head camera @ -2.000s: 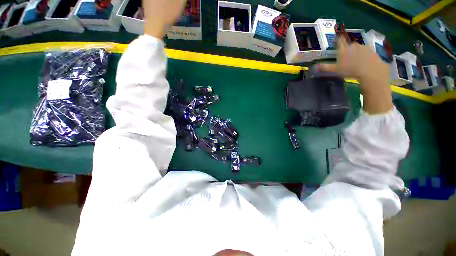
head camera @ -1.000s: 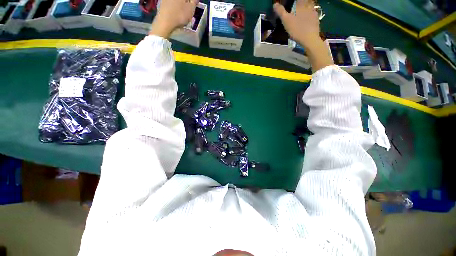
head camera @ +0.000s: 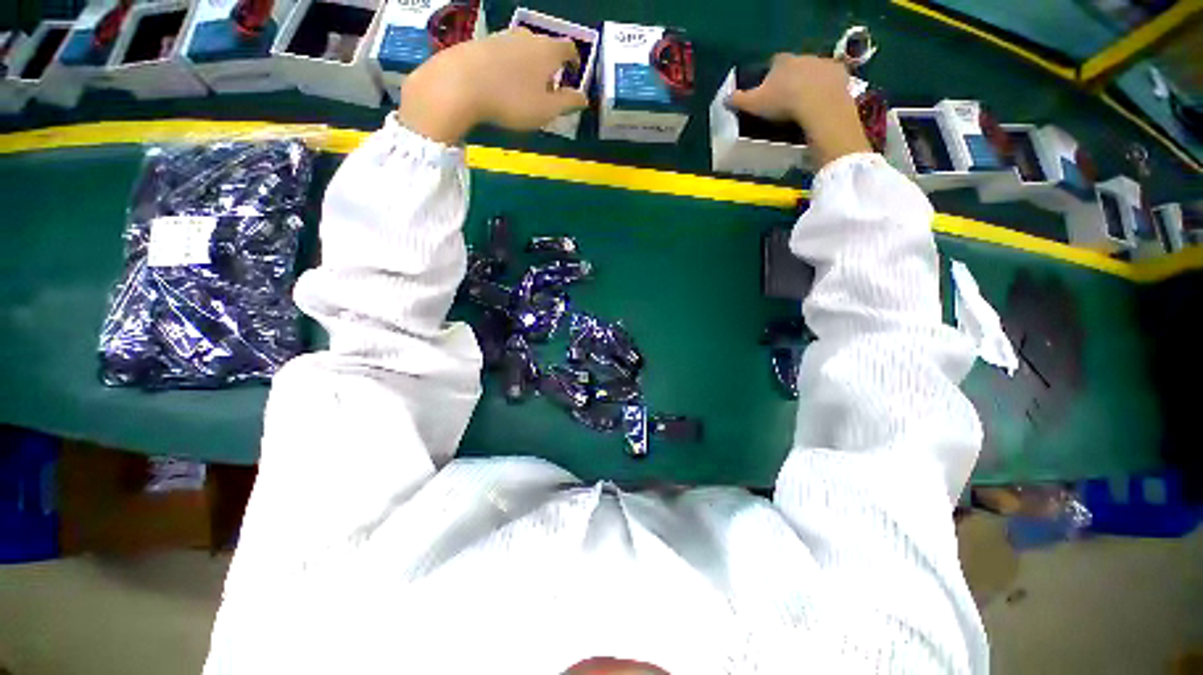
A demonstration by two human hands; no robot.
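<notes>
My left hand is at an open white box beyond the yellow strip, fingers bent at its opening; whether it holds anything is hidden. My right hand is over another open white box, its fingertips at the dark inside; its grip cannot be told. A printed box part with "GPS" lettering stands between the hands. Small black accessories lie in a loose pile on the near side. Black inserts are partly hidden by my right sleeve.
A clear bag of black pieces lies at left. A white paper scrap and dark flat pads lie at right. More open boxes stand along the yellow strip. Cartons and blue bins show below the table.
Since two seconds ago, my right hand has moved from the black stack left to an open box. My left hand has moved right to another box. The boxes have shifted along the line.
</notes>
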